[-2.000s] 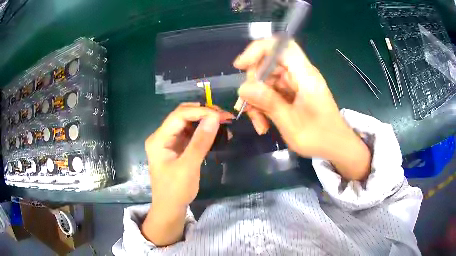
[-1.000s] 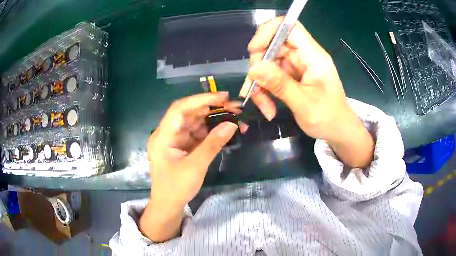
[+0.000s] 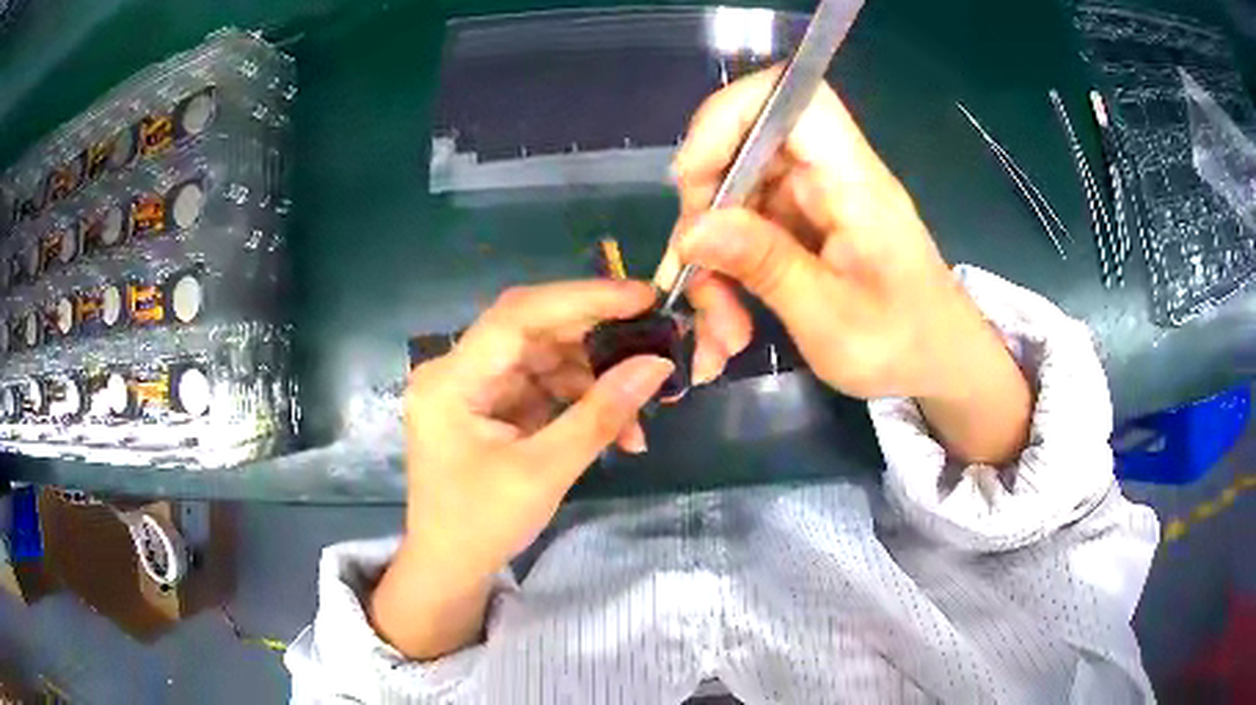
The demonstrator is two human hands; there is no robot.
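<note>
My left hand (image 3: 530, 400) pinches a dark round display module (image 3: 634, 347) between thumb and fingertips. An orange flex cable (image 3: 612, 258) sticks up from behind its fingers. My right hand (image 3: 813, 241) holds silver tweezers (image 3: 778, 124) like a pen, with the tip down at the module's upper edge. Right fingertips are beside the module's right side. Whether the tip holds a piece cannot be seen. Part of a dark strip (image 3: 766, 361) lies behind and below the right hand.
A full black adhesive sheet (image 3: 579, 97) with a clear border lies farther back. Stacked blister trays (image 3: 245, 262) with discs stand at left. Spare tweezers (image 3: 1017, 179) and a second clear tray (image 3: 1171, 179) lie at right. A blue bin (image 3: 1185, 438) and a carton (image 3: 103, 565) are below.
My left hand has turned the module so its dark face shows, and the flex cable is now mostly hidden. The tweezer tip has come down to the module's edge. The view has shifted slightly.
</note>
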